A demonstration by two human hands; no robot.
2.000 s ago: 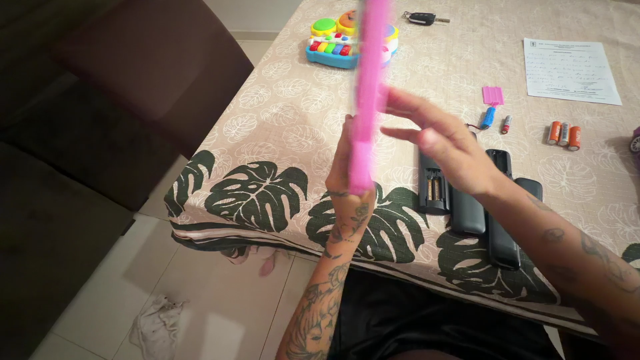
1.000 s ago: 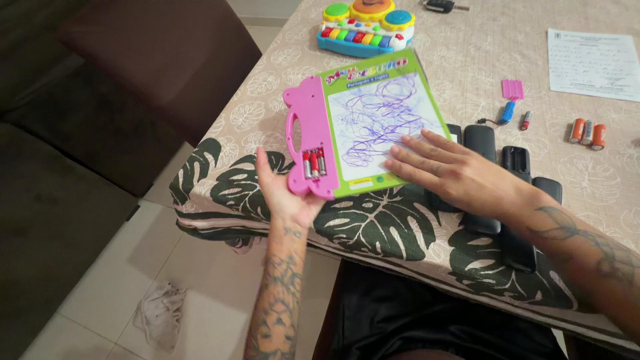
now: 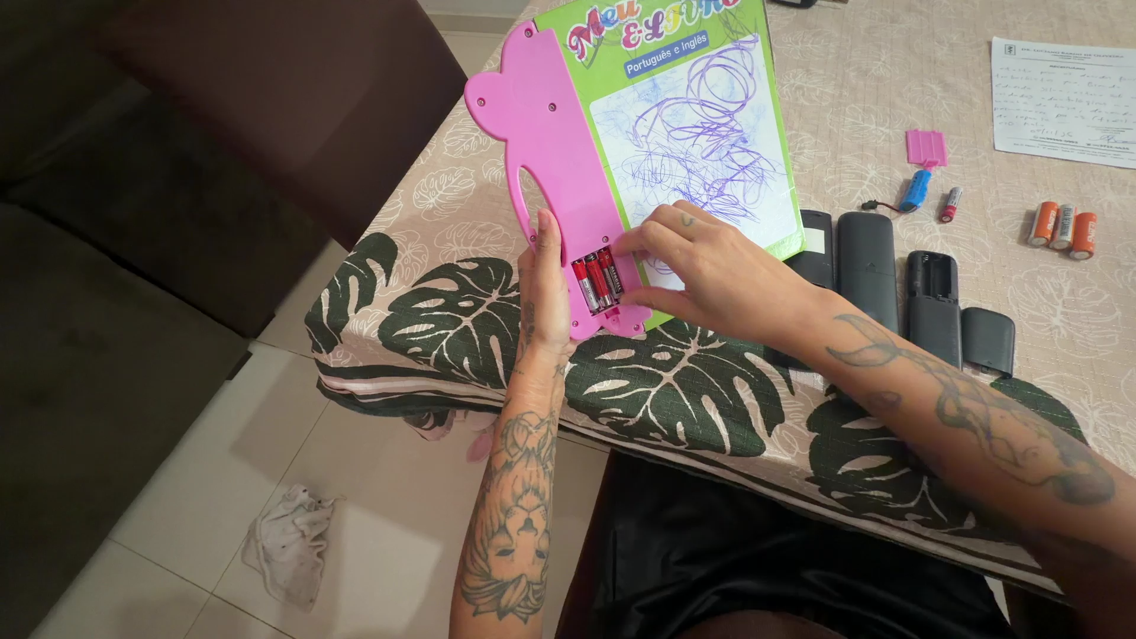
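A pink and green electronic toy book (image 3: 555, 142) is tilted above the table edge, its scribbled panel facing me. My left hand (image 3: 543, 293) grips its pink handle side at the lower left, thumb up along the front. Several red and silver batteries (image 3: 599, 280) lie side by side in the uncovered compartment near its lower end. My right hand (image 3: 701, 266) is at that compartment's right edge, with fingertips and thumb at the batteries; whether it pinches one cannot be told. A pink battery cover (image 3: 927, 147) lies on the table to the right.
Right of the book lie dark remote controls (image 3: 866, 271), one with an empty battery bay, and a loose black cover (image 3: 988, 341). Beyond are a blue battery with a wire (image 3: 915, 191), a small red battery (image 3: 950, 204), orange batteries (image 3: 1063, 229) and a written sheet (image 3: 1065, 102). A chair (image 3: 293, 98) stands left.
The book was edge-on two seconds ago, then turned to show its scribbled side and batteries. My right hand has moved from the scribbled panel to the battery compartment. My left hand still holds the book.
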